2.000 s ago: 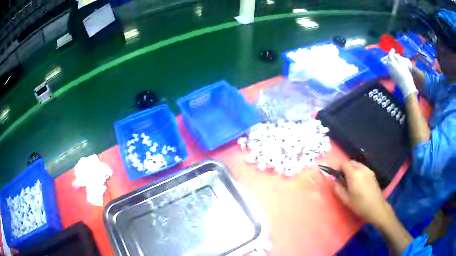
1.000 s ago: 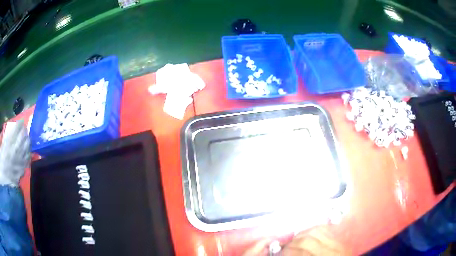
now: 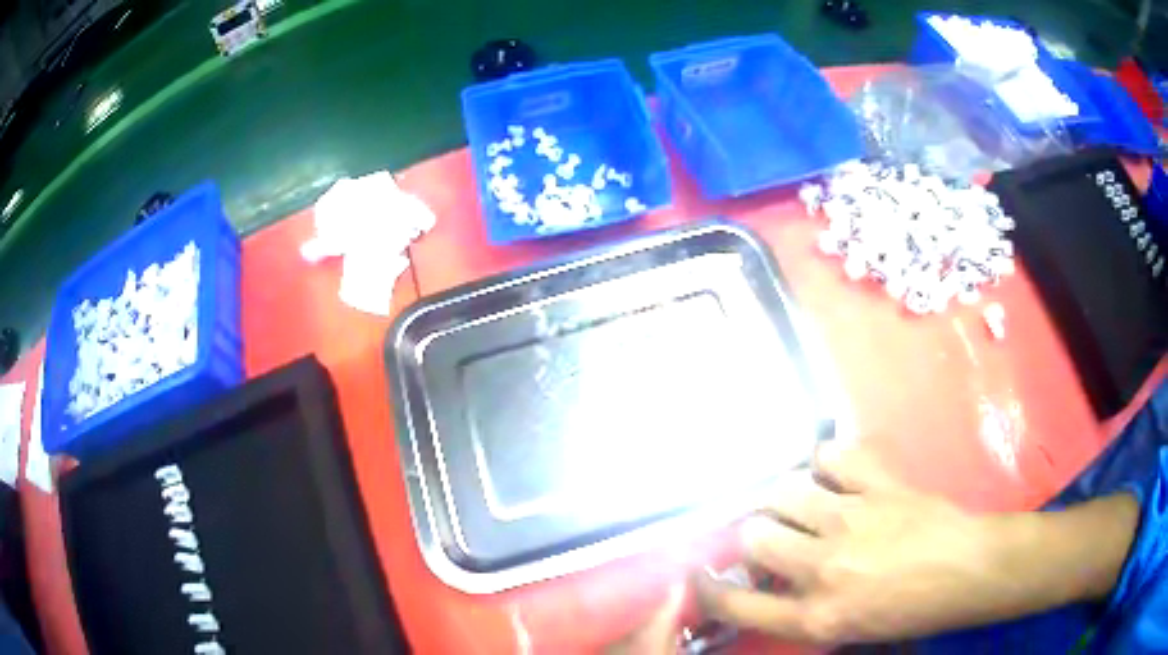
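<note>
My right hand [image 3: 858,550], bare, reaches in from the right, palm down with curled fingers at the near right edge of the shiny steel tray [image 3: 429,473]. A small pale and dark part [image 3: 702,636] shows near its fingertips; whether it is gripped is unclear. My left hand [image 3: 651,637] is only a blurred sliver at the bottom edge, washed out by glare. Small clear bits [image 3: 553,365] lie in the steel tray, mostly hidden by glare. A loose heap of small white parts [image 3: 916,237] lies right of the tray, with one white part [image 3: 995,320] apart from it.
A black tray [image 3: 288,512] with a row of white pieces is at left, another [image 3: 1089,307] at right. Blue bins [image 3: 570,154] [image 3: 756,115] stand behind, a blue tote [image 3: 141,326] at left. A white cloth [image 3: 372,237] and clear bag [image 3: 922,122] lie between containers.
The view swung left to the steel tray, then slightly back right. My right hand, earlier by the heap with a thin dark tool, is now at the tray's near edge; no tool is discernible.
</note>
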